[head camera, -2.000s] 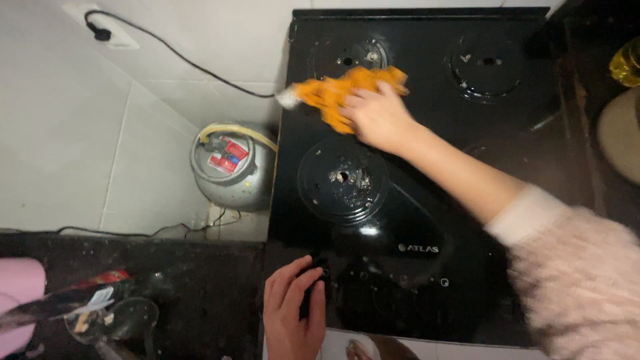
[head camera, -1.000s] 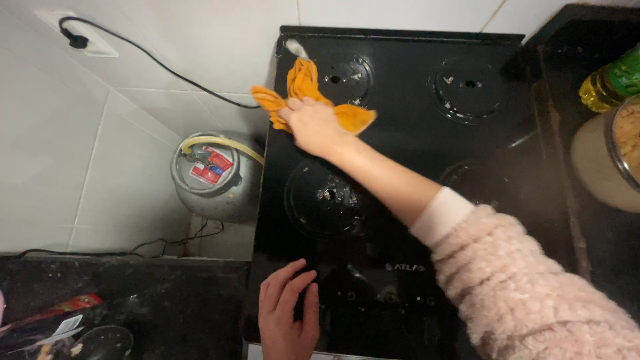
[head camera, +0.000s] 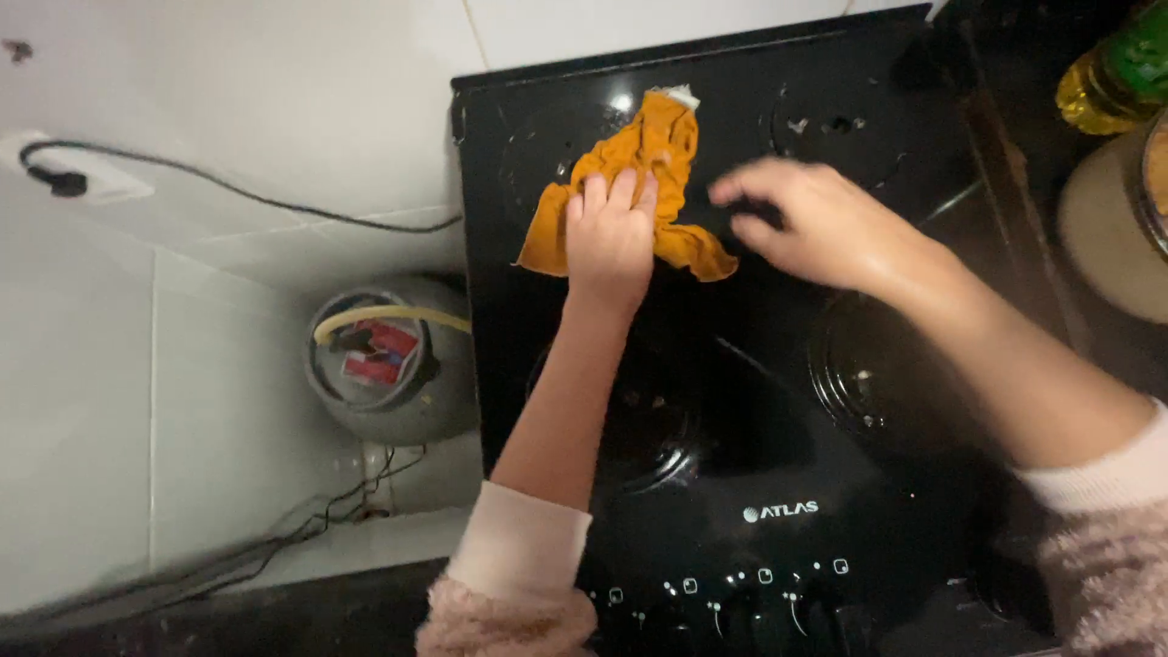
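A crumpled orange cloth (head camera: 671, 160) with a white tag lies over the back left burner area of the black Atlas stovetop (head camera: 748, 365). My left hand (head camera: 610, 228) presses on the cloth, its fingertips sunk in the folds. To the right of the cloth, my right hand (head camera: 803, 219) hovers above the stovetop with thumb and fingers apart, slightly blurred, holding nothing. Burner wells without grates show bits of residue, among them the front right well (head camera: 853, 374) and the back right one (head camera: 826, 123). My left forearm partly covers the front left well.
Left of the stove stands a grey gas cylinder (head camera: 392, 365) with a yellow hose. A black cord runs from a wall plug (head camera: 68, 182) to the stove's left edge. At the right are a bottle of yellow liquid (head camera: 1100, 91) and a large pot (head camera: 1109, 219). Tiled walls rise behind.
My left hand has moved from the stove's front edge up onto the cloth. My right hand has let go of the cloth and moved to its right. The view has shifted.
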